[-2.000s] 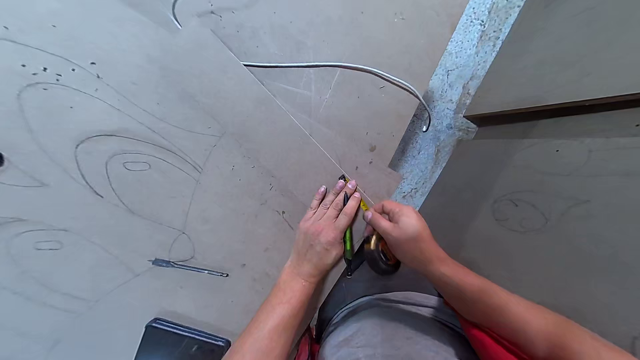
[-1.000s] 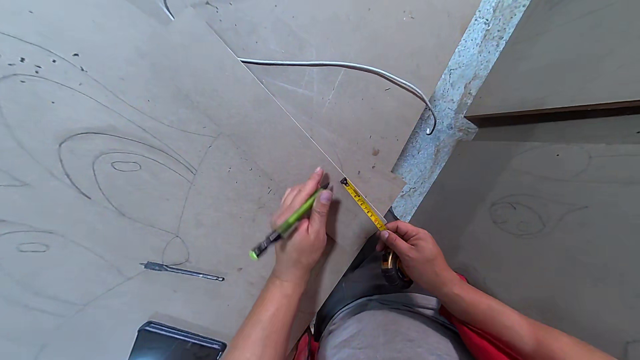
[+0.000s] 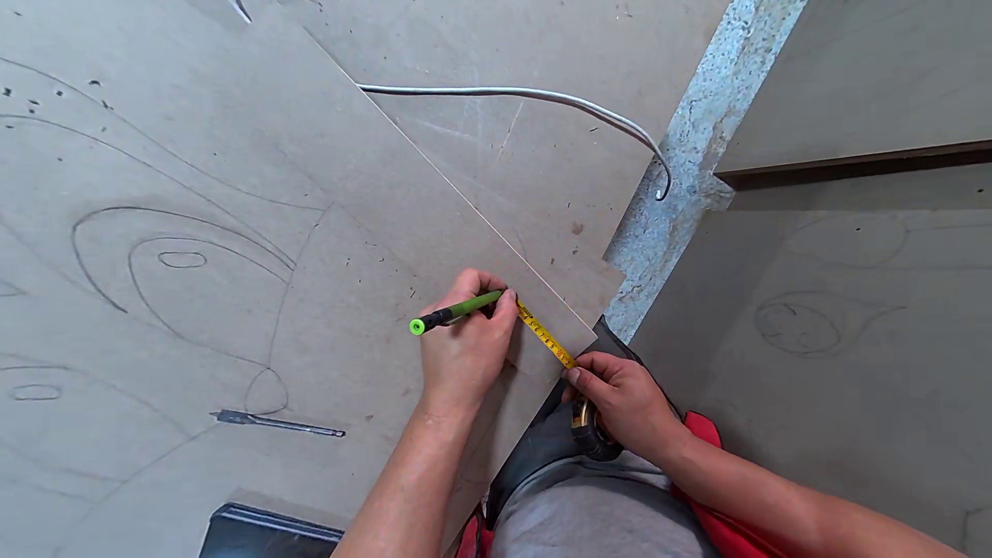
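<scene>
My left hand [image 3: 469,333] holds a green and black marking pencil [image 3: 457,311], its tip hidden at the fingertips against the grey board [image 3: 372,310]. The end of a yellow tape measure blade [image 3: 545,339] lies by those fingers. My right hand [image 3: 620,395] pinches the blade near the board's edge, with the black tape measure case [image 3: 594,434] hanging just under it. Pencil-drawn curves and ovals cover the left part of the board.
A spade drill bit [image 3: 279,423] lies on the board at lower left, above a dark case [image 3: 267,535]. A pale cable [image 3: 496,92] curves across the boards near a speckled strip [image 3: 690,139]. Further panels lie at right, one with a dark edge [image 3: 860,164].
Two seconds ago my left hand lay flat over the pencil and tape. It then lifted the pencil, and is now down by the blade's end. My right hand stays on the tape.
</scene>
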